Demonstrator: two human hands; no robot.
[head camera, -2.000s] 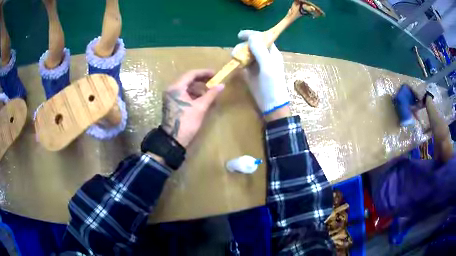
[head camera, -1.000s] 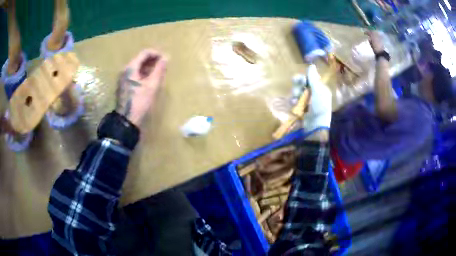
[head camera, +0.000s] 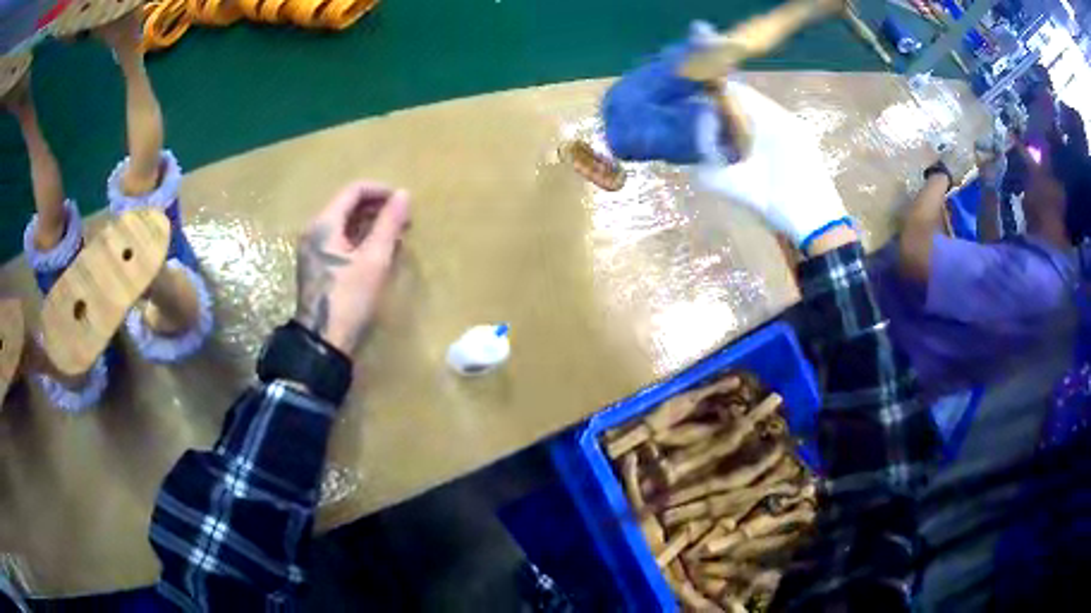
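My left hand (head camera: 341, 263), bare and tattooed, is curled over the bench around what looks like a small dark brown piece (head camera: 366, 220), mostly hidden by the fingers. My right hand (head camera: 778, 162), in a white glove, holds a blue denim-look shorts piece (head camera: 658, 110) above the bench. A tan leg (head camera: 766, 36) extends up and right from the shorts; motion blur hides how they join. A small white bottle with a blue tip (head camera: 479, 350) lies between my arms. A loose brown sandal part (head camera: 592, 165) lies just left of the shorts.
Leg-and-shorts assemblies (head camera: 164, 299) stand at left, with a tan sole (head camera: 105, 291) on top. A blue bin (head camera: 598, 461) of loose tan legs is below right. Orange parts (head camera: 263, 12) lie on the green belt (head camera: 455, 48). A person in purple (head camera: 993, 287) works at right.
The tan leg formerly between both hands left my left hand as my right hand moved right. My right hand then took up the blue shorts from the bench and moved up and away from the bin.
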